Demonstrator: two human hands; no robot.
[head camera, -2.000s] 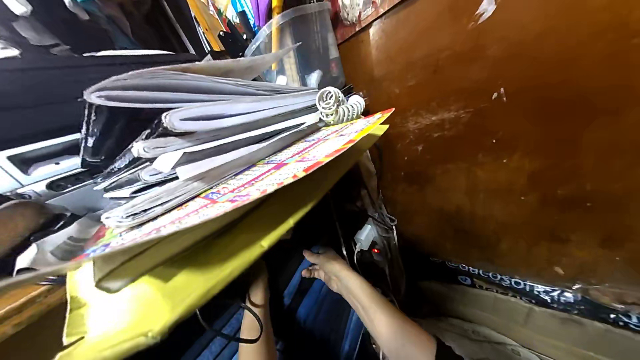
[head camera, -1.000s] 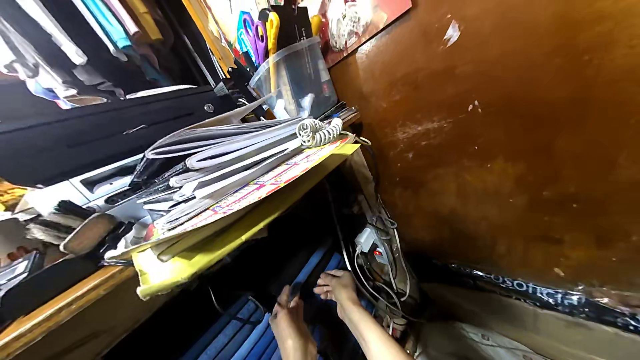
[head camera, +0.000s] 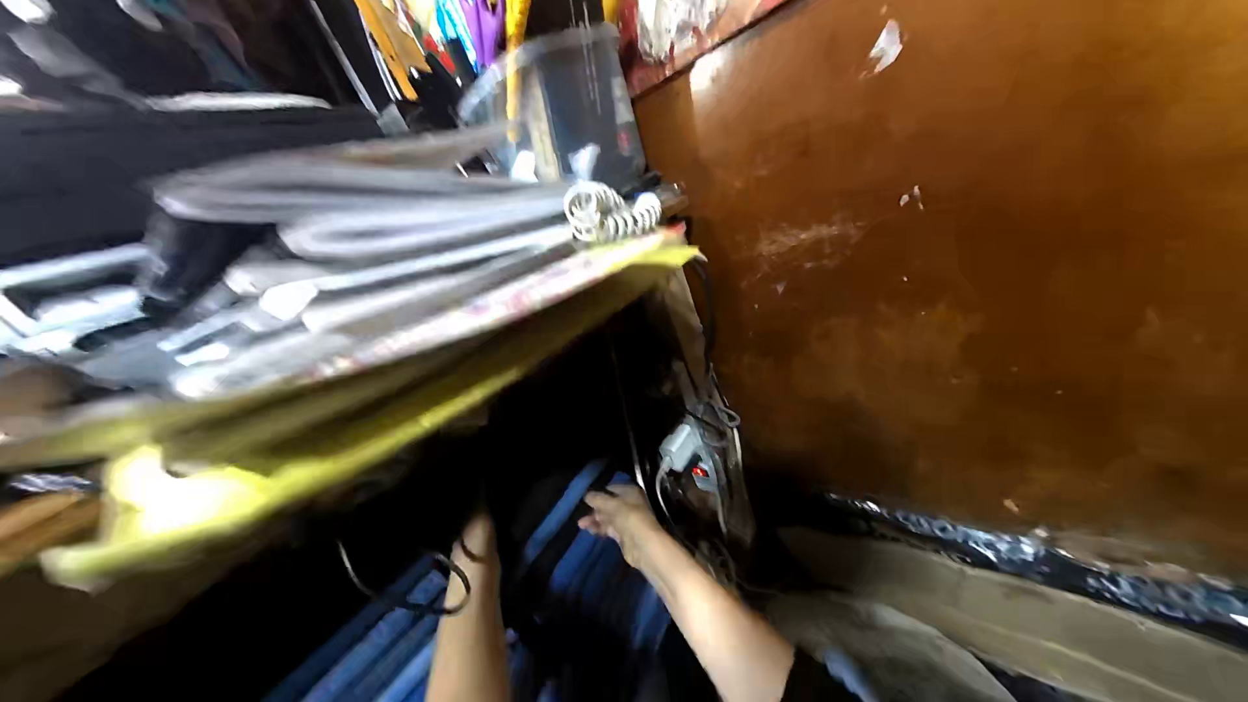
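Observation:
Folded blue cloth items (head camera: 390, 624), seemingly a row of denim, stand in the dark space below a table. My left hand (head camera: 476, 546) reaches in among them; its fingers fade into shadow, so its grip is hidden. At its wrist is a thin dark loop (head camera: 458, 595). To its right, my right hand (head camera: 616, 515) is at the top edge of the blue cloth (head camera: 575, 556), fingers partly bent; whether it pinches any cloth is unclear. Above both hands juts a blurred stack of papers (head camera: 390, 224) on a yellow folder or sheet (head camera: 390, 439).
A grey plug (head camera: 680, 447) and a power strip with a red light (head camera: 704, 478) sit right of my right hand, among cables. A clear plastic container (head camera: 575, 107) with tools stands behind the papers. A brown wooden panel (head camera: 975, 292) rises at the right.
A second ago both hands showed close together over the blue cloth; now they are farther apart and the left fingers are lost in shadow. The view has shifted closer to the paper stack.

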